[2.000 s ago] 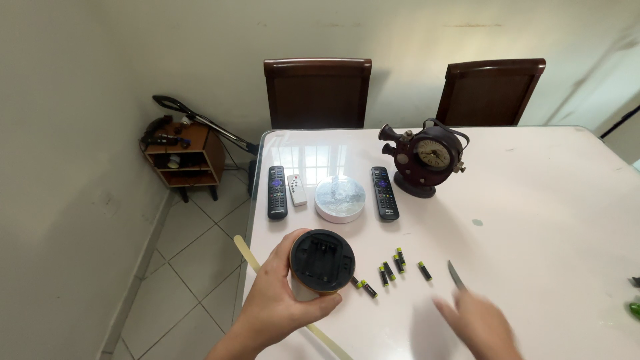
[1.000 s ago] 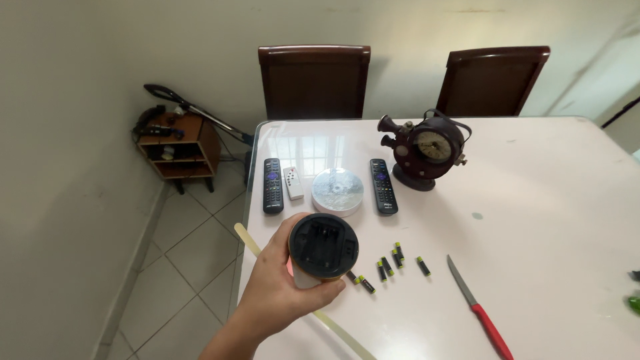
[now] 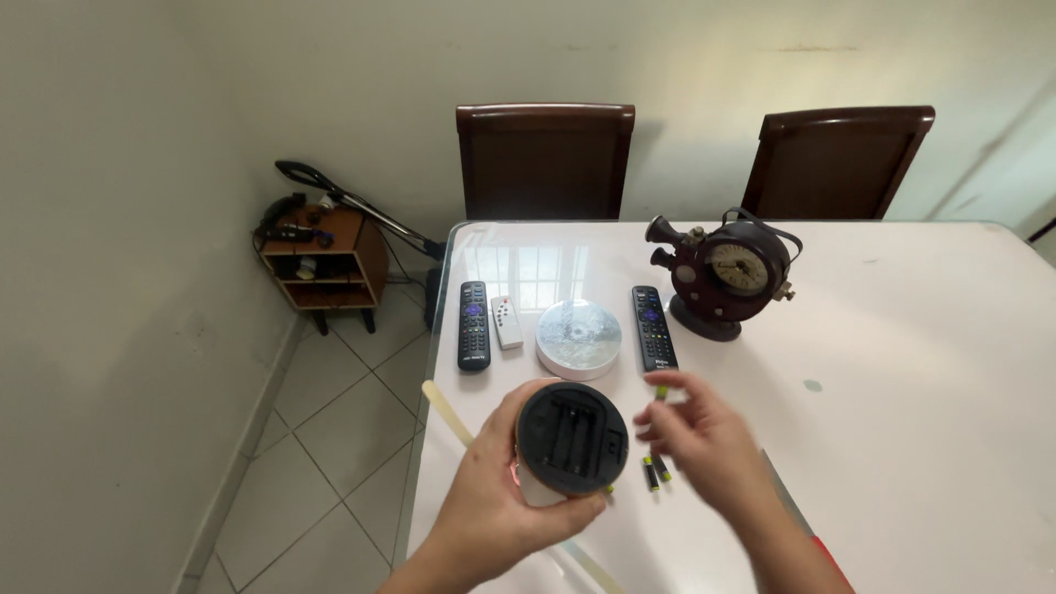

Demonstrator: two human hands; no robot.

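Observation:
My left hand grips a round device whose black base faces up, with its battery compartment uncovered and dark inside. Close to its right, my right hand hangs over the table, fingers bent; a green-ended battery shows at its fingertips, and whether it is pinched there I cannot tell. Beneath that hand lie several black and green batteries, partly covered. A knife with a red handle lies partly under my right forearm. The pale flat strip passes below the device.
Two black remotes, a small white remote and a round white object rest on the glossy table. Behind them stands a dark ornamental clock. Two wooden chairs are beyond; a small cabinet is at left.
My right hand let go of the red-handled knife, was out of view one second ago, and is now over the batteries. The left hand still holds the round device.

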